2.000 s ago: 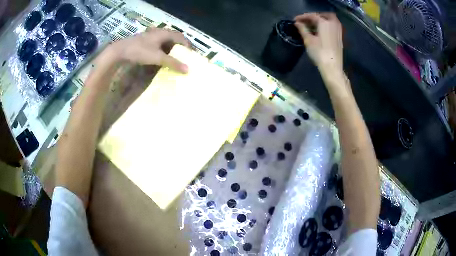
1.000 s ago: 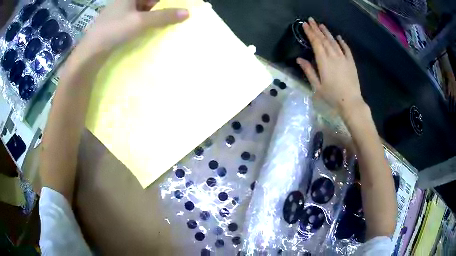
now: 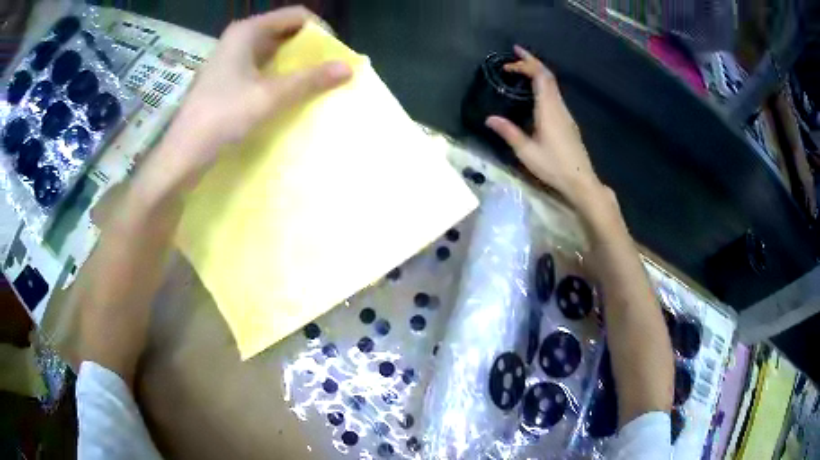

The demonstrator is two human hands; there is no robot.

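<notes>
My left hand [image 3: 247, 90] grips the top edge of a pale-yellow sheet [image 3: 324, 189] between thumb and fingers and holds it over the work board. My right hand [image 3: 548, 135] is at a black cylindrical part [image 3: 500, 90] on the dark surface, with the thumb and fingers around its right side. A clear sheet with small black dots [image 3: 368, 315] lies partly under the yellow sheet. A rolled clear film [image 3: 476, 314] lies beside it, with black discs [image 3: 559, 353] in clear plastic to its right.
A clear pack of black discs [image 3: 56, 119] lies at the upper left on printed card [image 3: 153, 76]. The dark belt [image 3: 620, 117] runs along the back and right, with another dark part [image 3: 751, 252] on it. A pale metal bar [image 3: 782, 305] and stacked coloured sheets [image 3: 764, 395] are at right.
The black cylindrical part and my right hand now show further left, with the fingers more bent around it. The yellow sheet stays in my left hand. The whole view has shifted.
</notes>
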